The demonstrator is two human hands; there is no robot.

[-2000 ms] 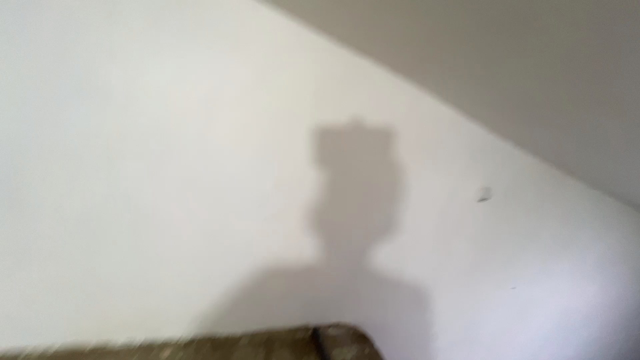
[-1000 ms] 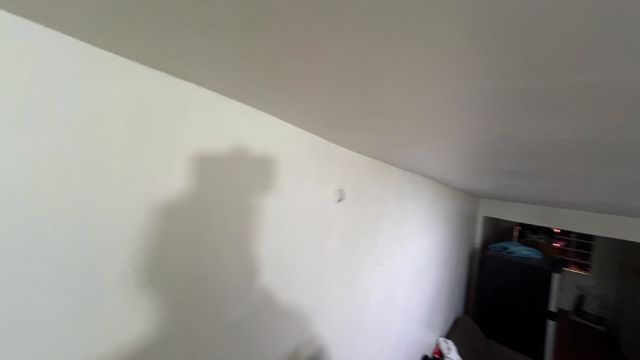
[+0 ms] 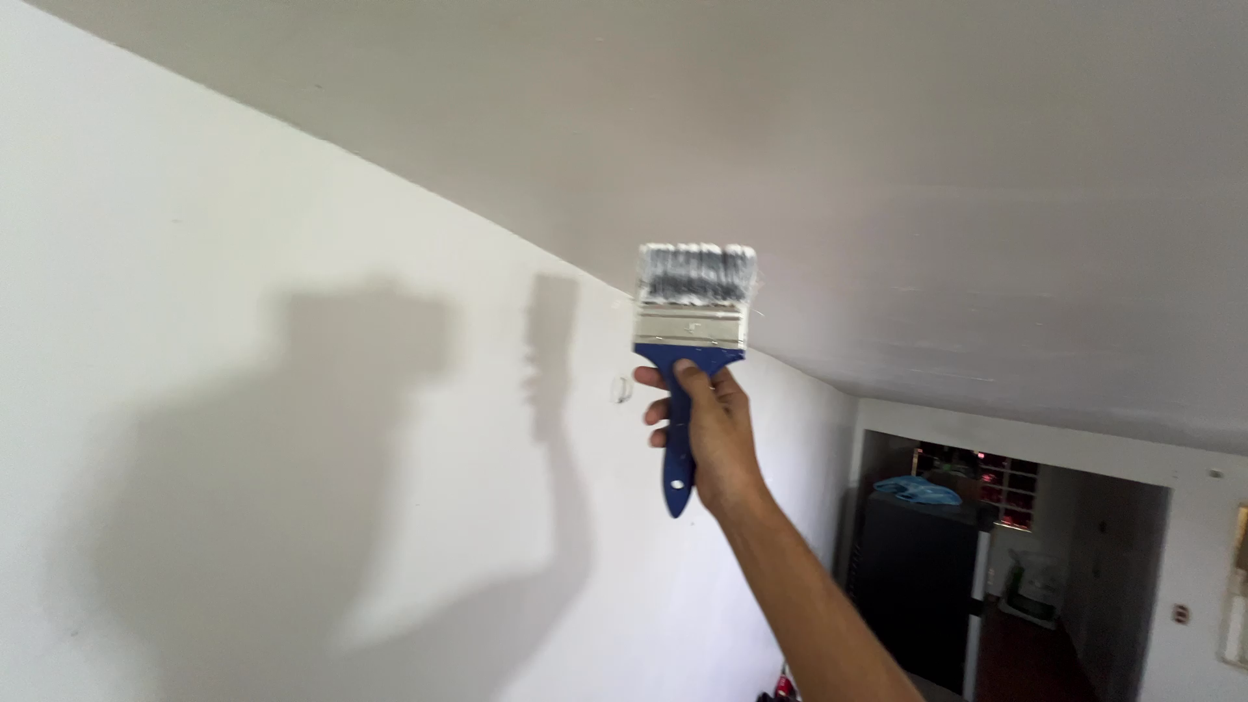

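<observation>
My right hand (image 3: pixel 717 419) is raised at mid-view, closed around the blue handle of a wide flat paintbrush (image 3: pixel 690 322). The brush stands upright, bristles up, with white paint over the dark bristles and some specks on the metal ferrule. Its bristle tips appear in front of the line where the white wall (image 3: pixel 244 244) meets the grey-looking ceiling (image 3: pixel 780 146); whether they touch either surface cannot be told. The shadow of my head, arm and brush falls on the wall at left. My left hand is out of view.
A small round fitting or mark (image 3: pixel 621 390) sits on the wall left of my hand. Beyond, at lower right, a dark refrigerator (image 3: pixel 916 585) with a blue cloth (image 3: pixel 916 490) on top stands in an opening near a barred window (image 3: pixel 1009 487). A wall outlet (image 3: pixel 1181 614) is at far right.
My right hand with the paintbrush has come into view; neither earlier frame shows it. The view has swung right since the first frame, bringing the far opening into sight.
</observation>
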